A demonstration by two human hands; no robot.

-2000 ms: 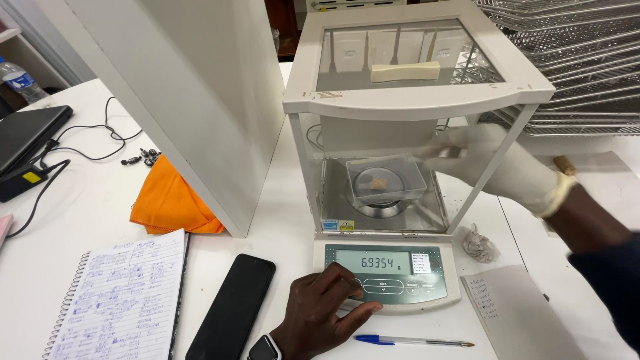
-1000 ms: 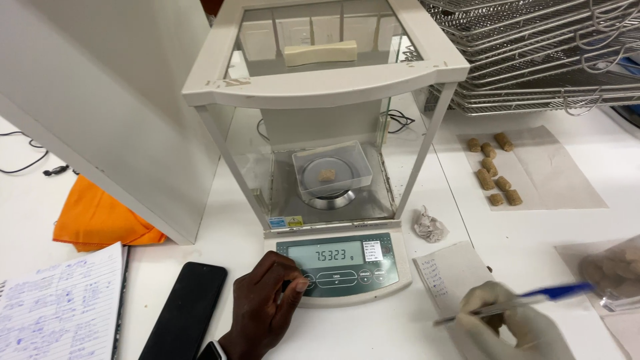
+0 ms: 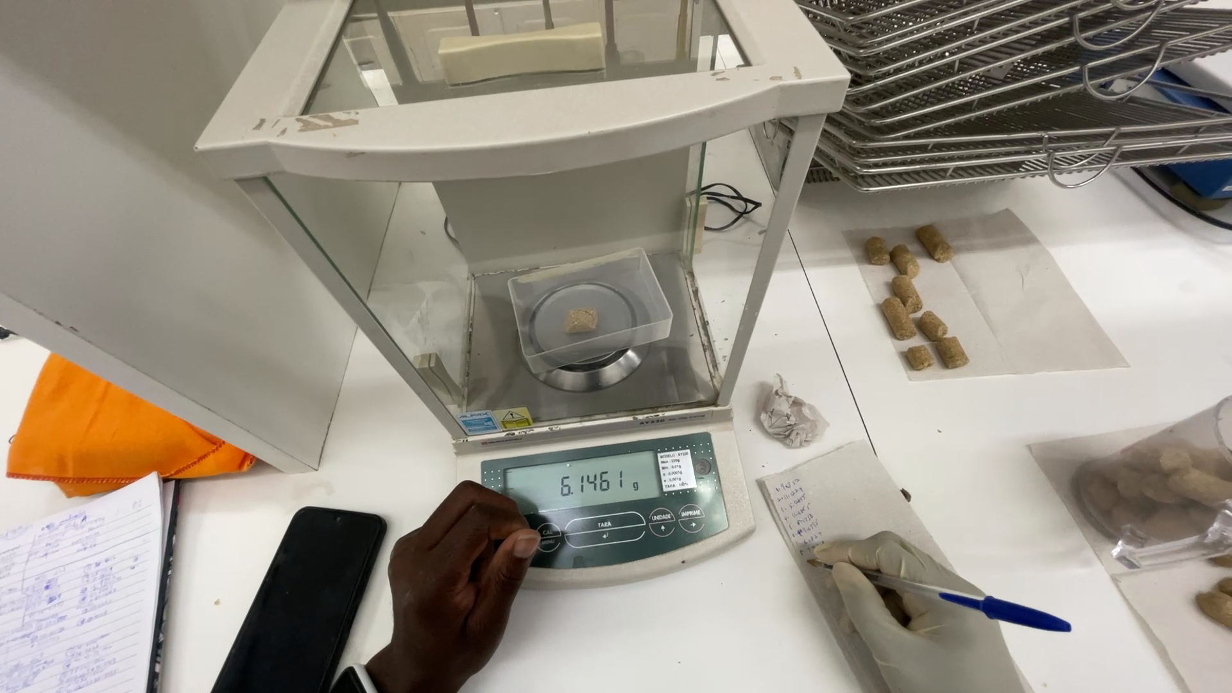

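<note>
My right hand [image 3: 895, 606], in a pale glove, holds a blue-capped ballpoint pen [image 3: 972, 597] with its tip on a paper strip [image 3: 828, 491] bearing handwriting. Bare and loosely curled, my left hand [image 3: 457, 582] rests at the left edge of the balance's control panel [image 3: 616, 539], beside its keys. Behind the panel stands the analytical balance [image 3: 539, 130] with glass walls. On its round pan sits a clear plastic tray [image 3: 650, 298] with one small tan piece [image 3: 580, 320] in it. The display [image 3: 582, 482] reads 6.1461 g.
Several brown cylindrical pellets [image 3: 905, 294] lie on paper [image 3: 1035, 289] at right, before stacked wire racks [image 3: 962, 115]. A clear container of pellets [image 3: 1155, 481] is at the right edge, crumpled paper [image 3: 789, 414] by the balance. A phone [image 3: 303, 597], notebook [image 3: 77, 587] and orange cloth [image 3: 125, 423] lie left.
My right hand left the balance chamber and took hold of the pen, which lay in front of the balance; its tip is now on the paper strip. The display reading changed from 6.9354 through 7.5323.
</note>
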